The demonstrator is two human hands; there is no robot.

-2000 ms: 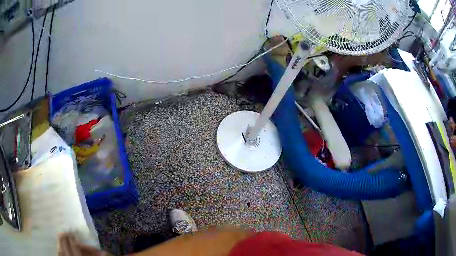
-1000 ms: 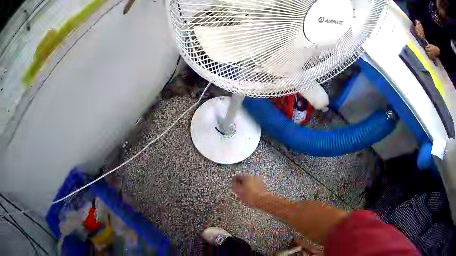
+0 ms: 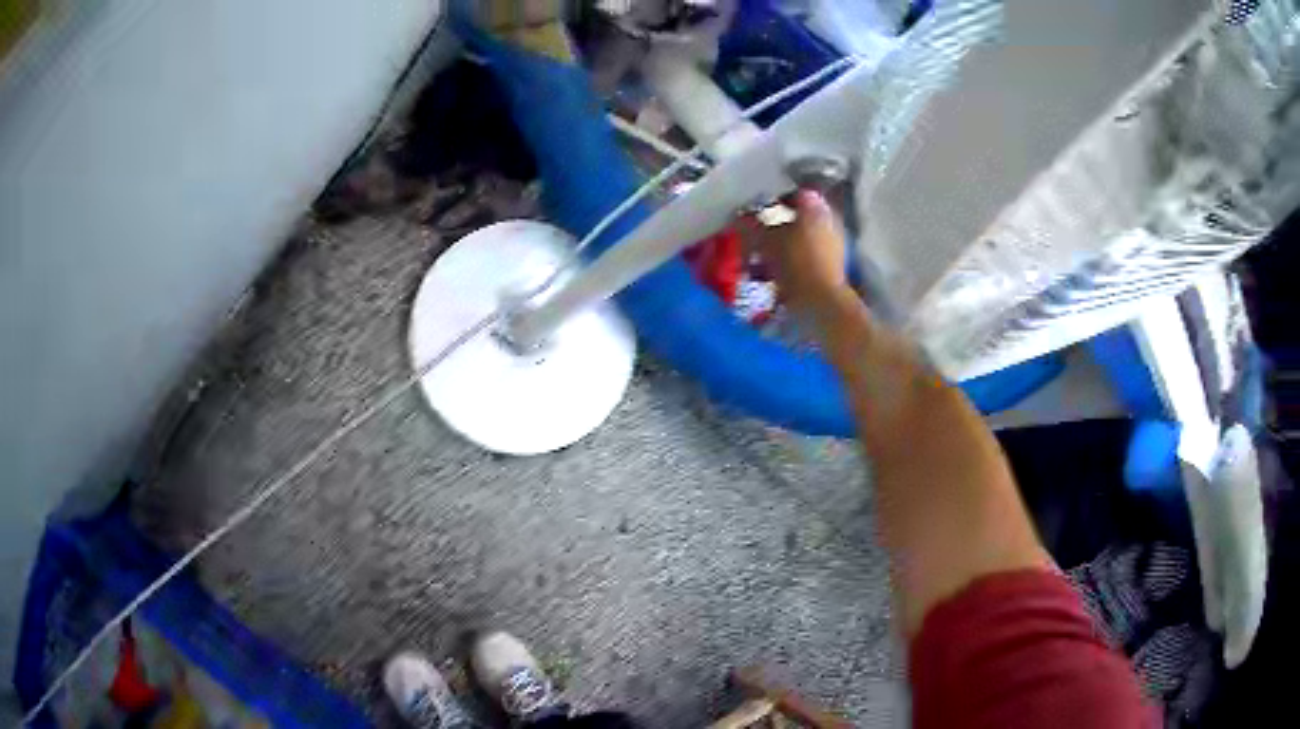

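Note:
The white pedestal fan has a round base [image 3: 478,342] on the floor and a slanting pole [image 3: 670,235]. Its blurred wire cage [image 3: 1084,228] fills the upper right. My right hand [image 3: 801,249] is at the upper pole, just below and left of the cage, with my bare forearm and red sleeve reaching up from the lower right. The hand is blurred and its fingers overlap the pole's upper part, so I cannot tell whether they grip it. A small white spot shows at the fingers. My left hand is out of the picture.
A thick blue ribbed hose [image 3: 713,342] curves behind the pole. A white cord [image 3: 271,491] runs diagonally across the view. A blue crate [image 3: 214,627] stands at the lower left. Two shoes [image 3: 506,669] show at the bottom. A wooden piece [image 3: 777,705] lies at the bottom edge.
My right hand has moved up from over the floor to the fan's upper pole. The view has shifted, and the fan cage now shows at the upper right, turned from its earlier front view.

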